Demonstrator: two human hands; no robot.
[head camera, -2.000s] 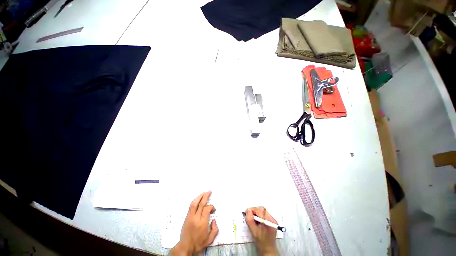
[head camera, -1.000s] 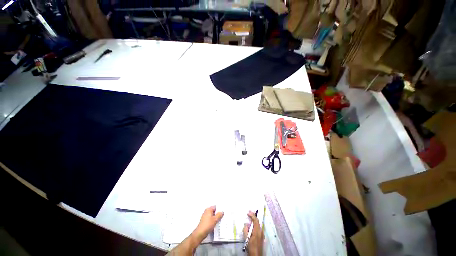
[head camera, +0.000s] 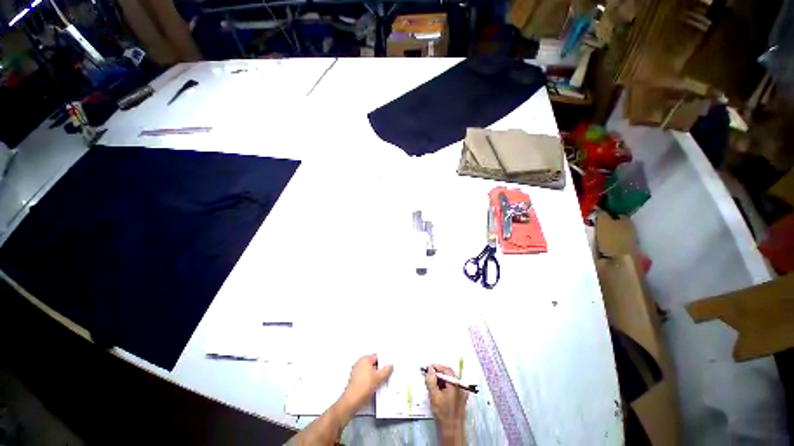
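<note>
White paper (head camera: 335, 383) lies at the table's near edge, hard to tell from the white table, with thin yellow marks on it. My left hand (head camera: 363, 383) lies on the paper with nothing seen in it; whether it holds an edge is not clear. My right hand (head camera: 447, 396) holds a pen (head camera: 453, 379) with a white barrel and dark ends, its tip pointing left over the paper. A clear, pinkish ruler (head camera: 500, 383) lies just right of my right hand.
Black-handled shears (head camera: 482, 266) lie beside red pieces (head camera: 524, 233) under a silver clip (head camera: 515, 209). A grey metal weight (head camera: 423, 237) lies mid-table. Khaki folded fabric (head camera: 515, 155) and dark pieces (head camera: 448, 104) lie behind. A large navy-black cloth (head camera: 148, 244) covers the left side.
The view has tilted up since the first frame. The pen has swung from upright to slanting across my right hand since the second. The sheet under my hands shows more to the right than at first.
</note>
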